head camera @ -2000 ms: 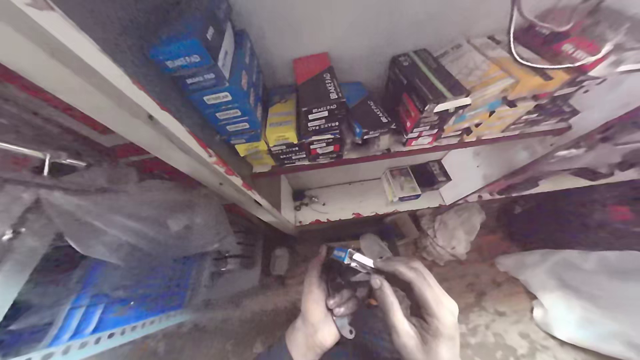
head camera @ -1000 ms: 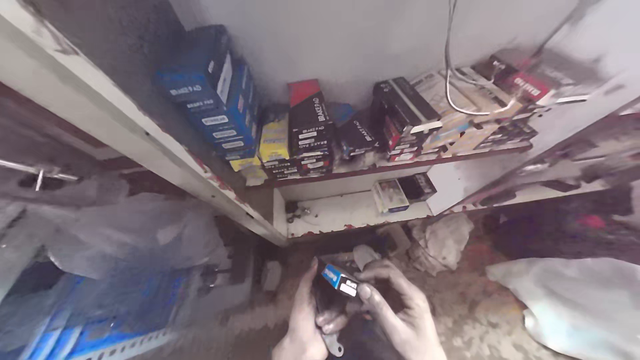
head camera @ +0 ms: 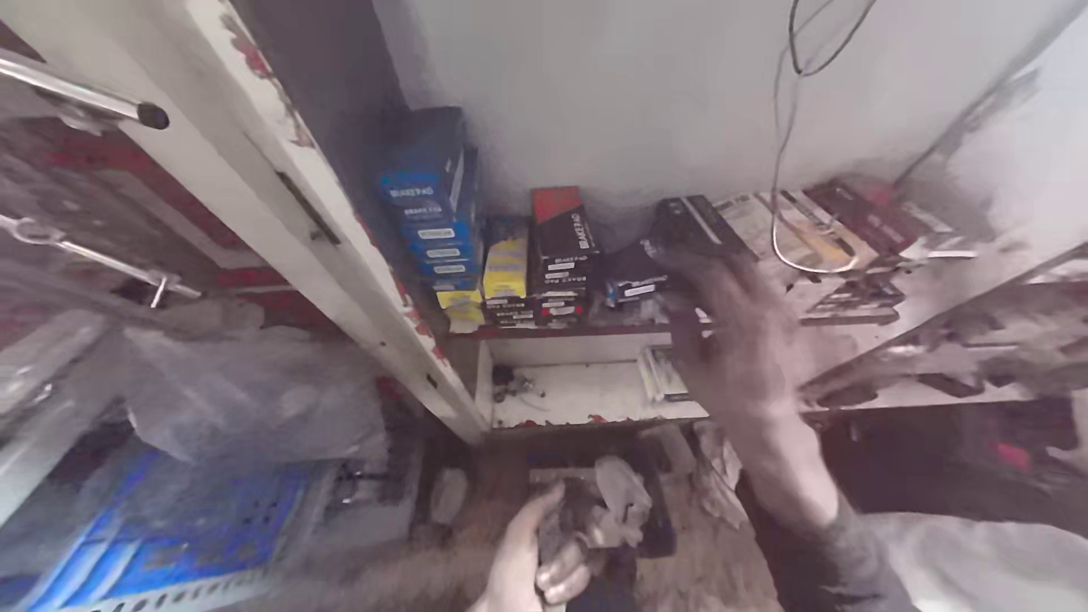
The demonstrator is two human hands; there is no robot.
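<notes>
My left hand (head camera: 540,557) is low in the middle, its fingers curled around a dark metal part (head camera: 557,518) that is blurred and partly covered. My right hand (head camera: 748,331), strongly blurred, reaches up to the shelf in front of a black box (head camera: 701,225); whether its fingers hold anything cannot be told. A small dark box with a white label (head camera: 637,289) lies just left of that hand. Further left stand a stack of black and red brake pad boxes (head camera: 559,246), a yellow box (head camera: 507,263) and a tall stack of blue boxes (head camera: 433,204).
Cream and dark red boxes (head camera: 863,221) lie on the shelf's right side, under a hanging cable (head camera: 775,195). The lower compartment (head camera: 578,395) holds small metal parts and a light box (head camera: 661,374). A white post (head camera: 340,229), plastic sheeting (head camera: 255,391) and a blue crate (head camera: 195,518) are at left.
My right hand has left the small blue and black box that was between my hands and moved up to the shelf. That box no longer shows at my left hand, which stays low.
</notes>
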